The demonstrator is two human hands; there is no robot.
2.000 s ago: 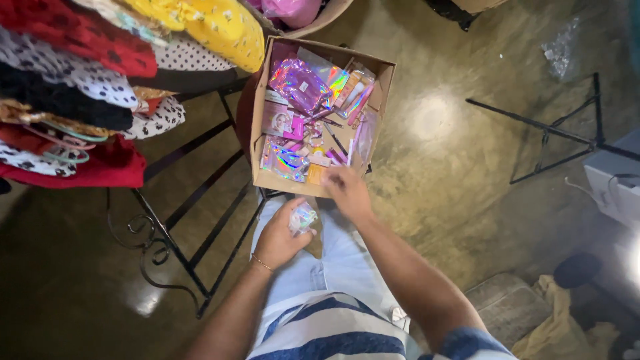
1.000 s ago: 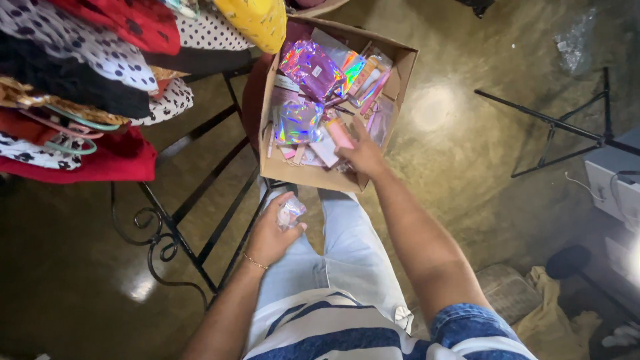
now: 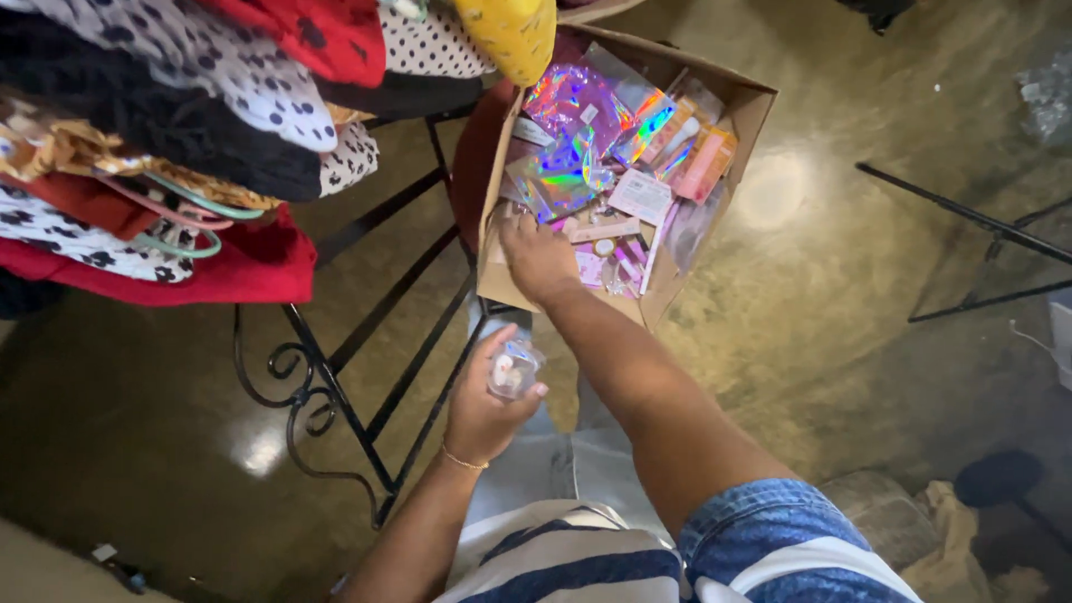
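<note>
My left hand (image 3: 494, 389) holds a small clear plastic packet (image 3: 514, 369) with pale items inside, just below a cardboard box (image 3: 502, 285). Inside the box, at its near left, my right hand (image 3: 536, 255) reaches down; its fingertips are partly hidden, so whether they grip anything cannot be told. Beyond them lie an iridescent pouch (image 3: 557, 180), a purple holographic pouch (image 3: 578, 105), a white printed card (image 3: 641, 197) and a pink tube (image 3: 705, 163). Small pink and purple items (image 3: 624, 260) are scattered right of the hand.
Folded and hung clothes (image 3: 209, 109) with plastic hangers (image 3: 180, 222) fill the upper left. A black metal rack with scrolls (image 3: 368, 360) stands left of my hands. Black metal legs (image 3: 963, 218) are at the right, and a beige cloth (image 3: 946, 544) lies at lower right.
My right hand has moved from the box's right side to its near left. The pink item it touched one second ago is no longer under it. My left hand still holds the packet.
</note>
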